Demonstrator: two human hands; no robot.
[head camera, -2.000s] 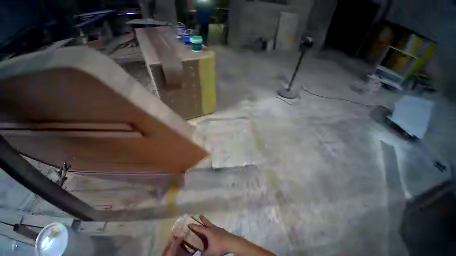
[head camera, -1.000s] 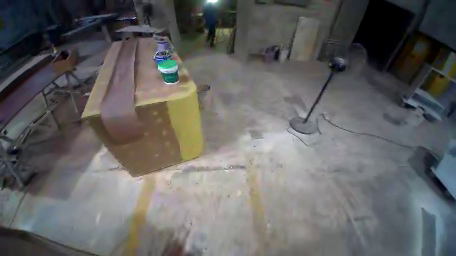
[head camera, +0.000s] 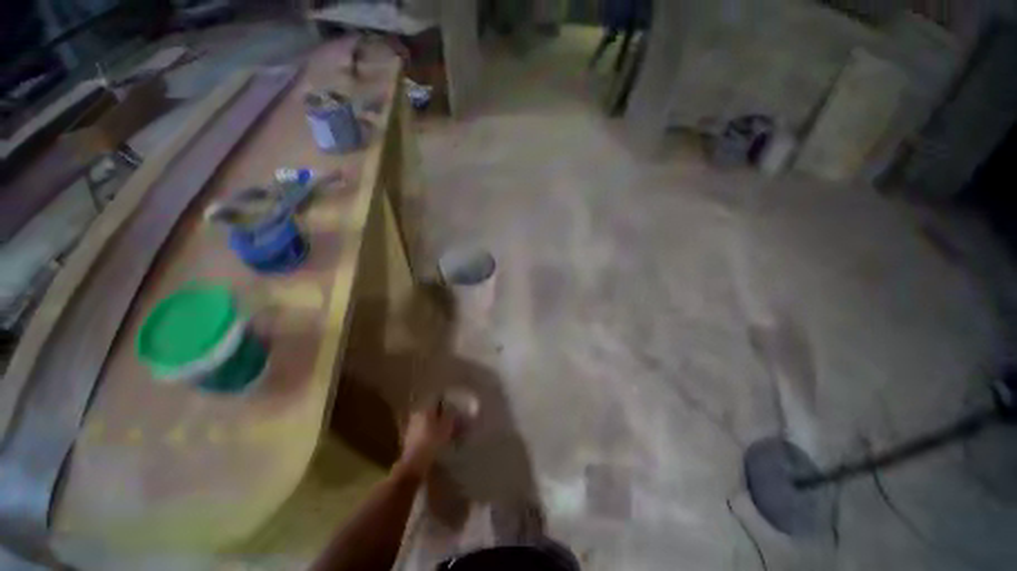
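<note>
My left hand (head camera: 433, 433) reaches in from the bottom, just right of the long pale cabinet (head camera: 279, 390). It is blurred and closed around a small pale thing (head camera: 463, 404) at its fingertips; I cannot tell clearly what that is. My right hand is out of the picture. On the cabinet top stand a green-lidded tin (head camera: 206, 340), a blue tin (head camera: 268, 240) with something lying across its top, and a grey-purple tin (head camera: 332, 123). A long brown strip (head camera: 128, 257) lies along the cabinet's left side.
A whitish bucket (head camera: 468, 270) stands on the floor beside the cabinet. A stand fan's round base (head camera: 790, 486) and slanted pole are at the lower right, with thin cables near it. A person's dark legs (head camera: 617, 39) show at the top. Pale boards (head camera: 853, 117) lean at the back wall.
The view has moved close to the cabinet with the tins, and the large reddish-brown panel has left the picture. My left hand has come back into view; my right hand has gone out.
</note>
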